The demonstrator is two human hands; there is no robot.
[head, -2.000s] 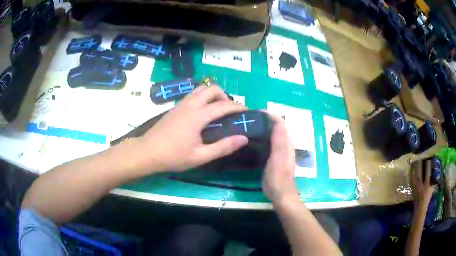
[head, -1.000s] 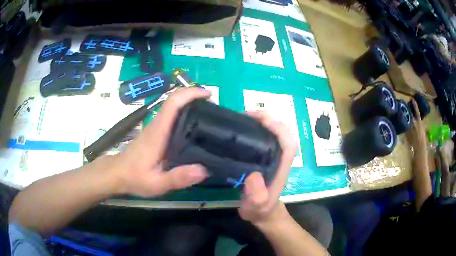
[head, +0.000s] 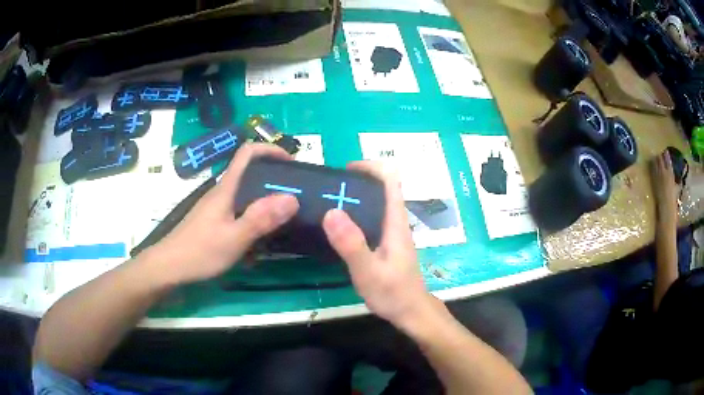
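Observation:
A black speaker [head: 313, 220] is held above the front of the bench, its panel with blue minus and plus signs facing up. My left hand [head: 224, 220] grips its left end, thumb below the minus. My right hand [head: 378, 247] grips its right end, thumb below the plus. The mallet [head: 266, 131] lies behind my left hand; its head shows, and my left hand and the speaker partly hide its dark handle. Loose button panels [head: 207, 152] with blue lines lie at the left. A thin black cord [head: 286, 286] lies near the front edge.
Several black speakers [head: 571, 189] stand at the right on the brown film-covered surface [head: 494, 38]. A cardboard tray [head: 255, 54] is at the back left. Another worker's arm [head: 665, 231] reaches in at the far right. Green-and-white printed sheets [head: 417, 108] cover the bench.
The speaker has turned from its plain recessed side to show the blue-marked panel face up. Both my hands have shifted their grip, thumbs now on the panel. The camera view has shifted slightly.

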